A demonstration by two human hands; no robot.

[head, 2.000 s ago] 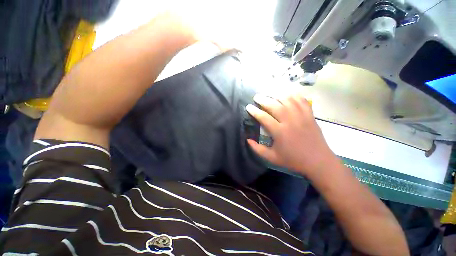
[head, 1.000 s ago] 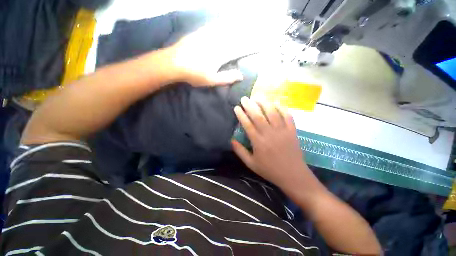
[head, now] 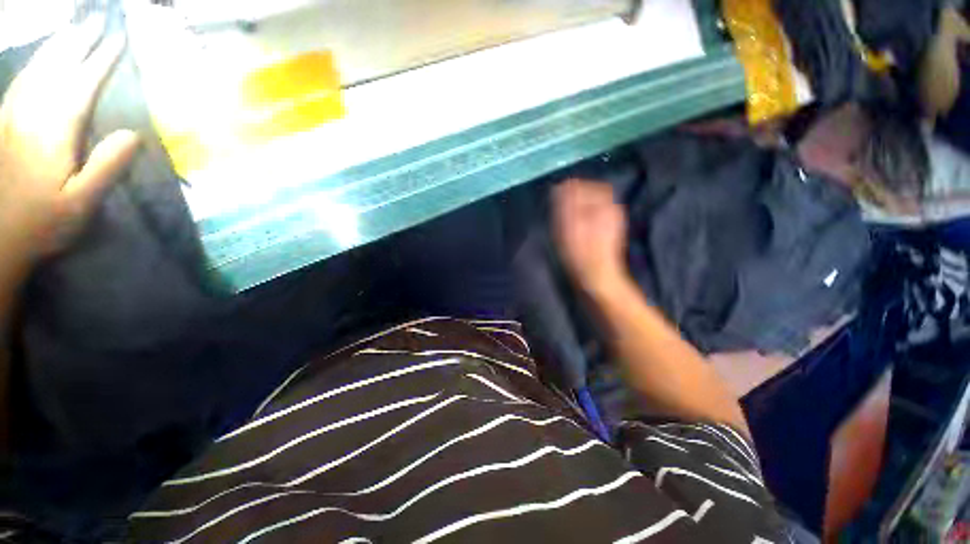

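Note:
My left hand [head: 59, 159] lies at the left edge, partly cut off, with thumb and fingers apart on the dark garment piece [head: 117, 298]. The cloth hangs over the near table edge toward my lap. My right hand [head: 592, 228] is blurred, below the table edge, at a heap of dark cloth [head: 723, 234] on the right. Whether its fingers grip this cloth cannot be told. A small white tag [head: 831, 277] shows on the heap. The needle area is out of the picture.
Yellow tape [head: 293, 94] lies on the white table, whose green front edge [head: 457, 165] slants up to the right. Glossy yellow plastic [head: 761, 64] hangs at its right end. Part of another person [head: 893, 159] shows at upper right, beside more dark cloth.
The view has swung right, so the machine head has left the picture. My right hand has moved from beside the yellow tape to the dark heap. My left hand remains on the garment piece.

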